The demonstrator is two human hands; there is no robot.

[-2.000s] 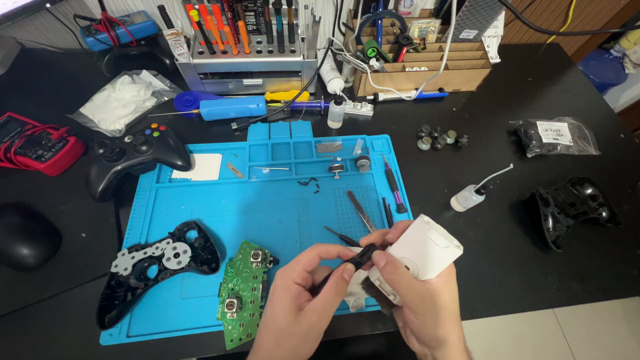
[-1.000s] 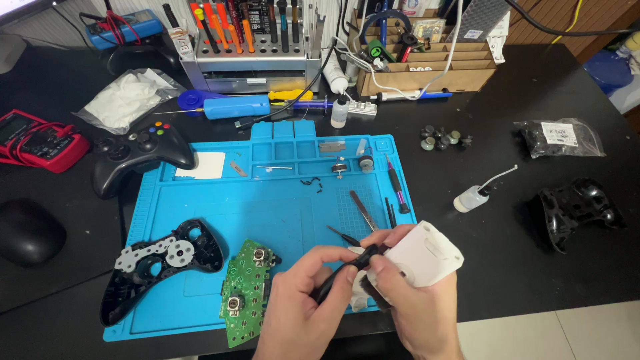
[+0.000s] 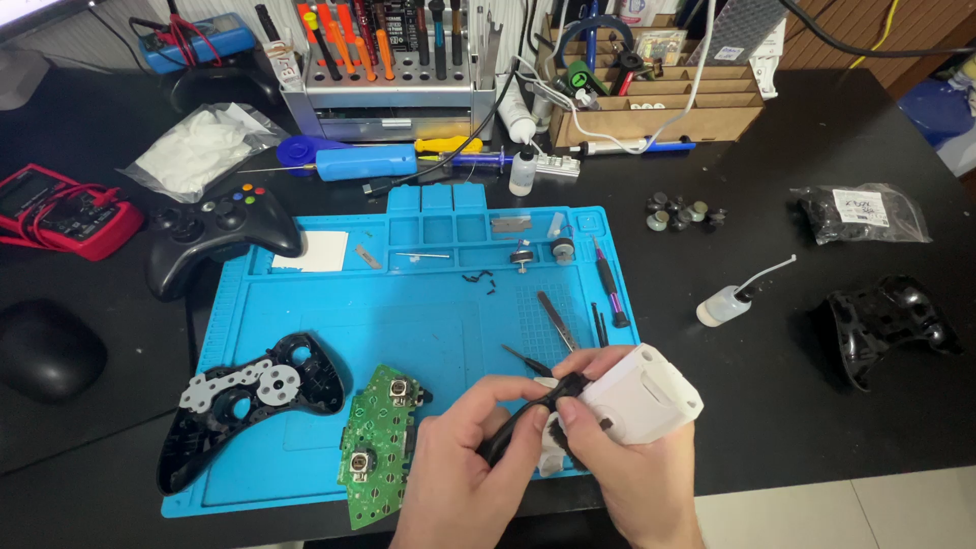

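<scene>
Over the front right of the blue silicone work mat (image 3: 366, 328), my left hand (image 3: 480, 450) grips a slim black part (image 3: 526, 419), whose kind I cannot tell. My right hand (image 3: 625, 465) holds a white plastic piece (image 3: 644, 396) against its palm, while its thumb and finger pinch the far end of the black part. Beneath the hands, a white cloth or tissue (image 3: 550, 457) and dark bristles, perhaps a brush, are partly hidden. Left of my left hand lies a green circuit board (image 3: 381, 442) with two joystick modules. Farther left rests an opened black controller shell (image 3: 252, 404).
Tweezers (image 3: 558, 320), a precision screwdriver (image 3: 610, 286) and small black screws (image 3: 480, 278) lie on the mat. An assembled controller (image 3: 221, 229) overlaps its left corner. To the right stand a dropper bottle (image 3: 723, 306) and a black shell (image 3: 884, 328). A tool rack (image 3: 389, 99) lines the back.
The white piece in my right hand has tilted a little between the frames. Both hands stay close together over the mat's front right, still on the black part.
</scene>
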